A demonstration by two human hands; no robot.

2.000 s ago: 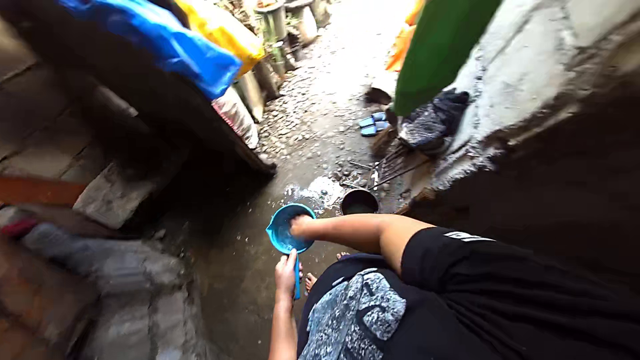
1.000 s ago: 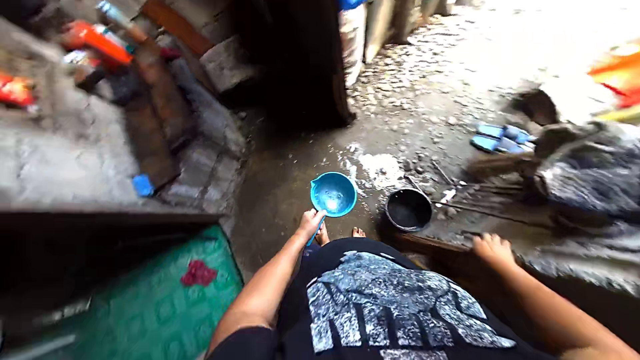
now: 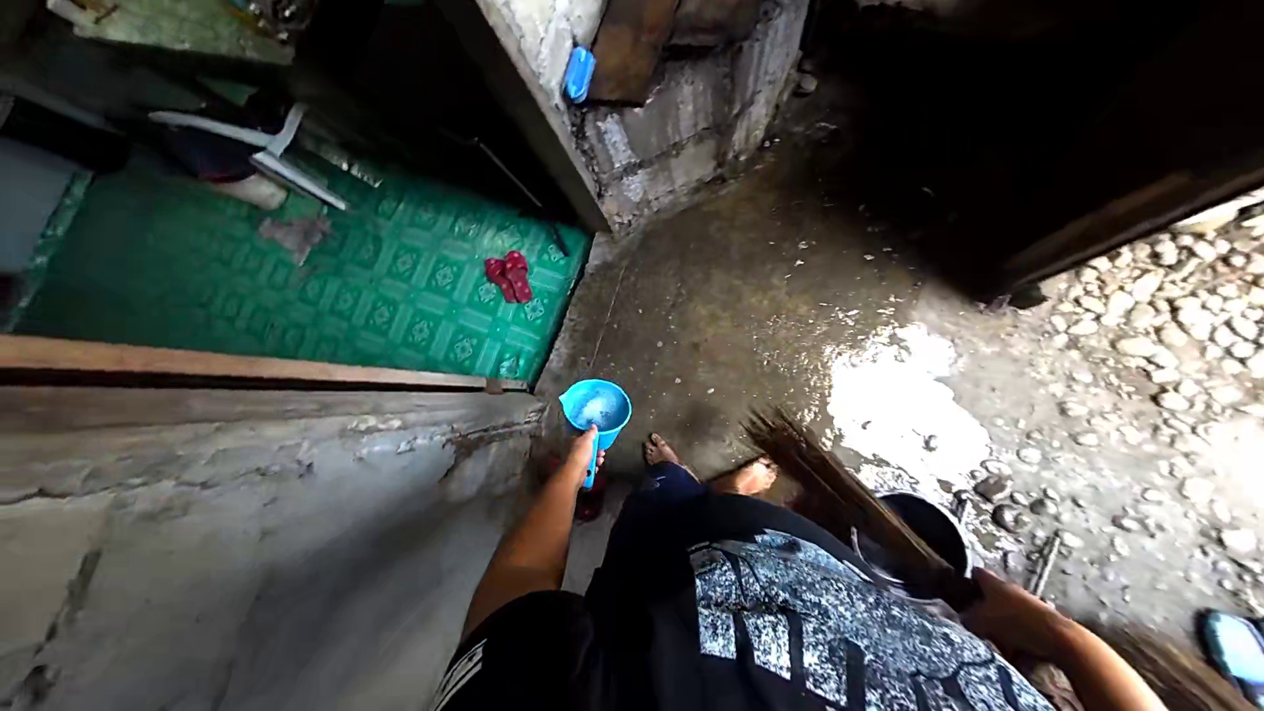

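My left hand (image 3: 585, 456) is closed on the handle of a blue plastic dipper (image 3: 598, 405), held upright beside the wall's corner; whitish liquid or suds show inside. At the lower right, my right hand (image 3: 992, 614) grips a stick broom (image 3: 839, 484) by its bound end. Its bristles point up and left, above the wet floor near my bare feet. Partly behind the broom stands a dark bucket (image 3: 928, 528) with a wire handle.
Wet concrete floor (image 3: 711, 326) leads to pebbly ground (image 3: 1165, 326). On the left, a doorway opens on green patterned flooring (image 3: 395, 286) with red slippers (image 3: 510, 276). A plastered wall (image 3: 247, 553) runs along my left side. A blue slipper (image 3: 1234, 647) lies at the far right.
My right hand was in the dipper two seconds ago, then reached out with nothing in it; now it holds the stick broom. My left hand keeps the dipper. The view has swung strongly left.
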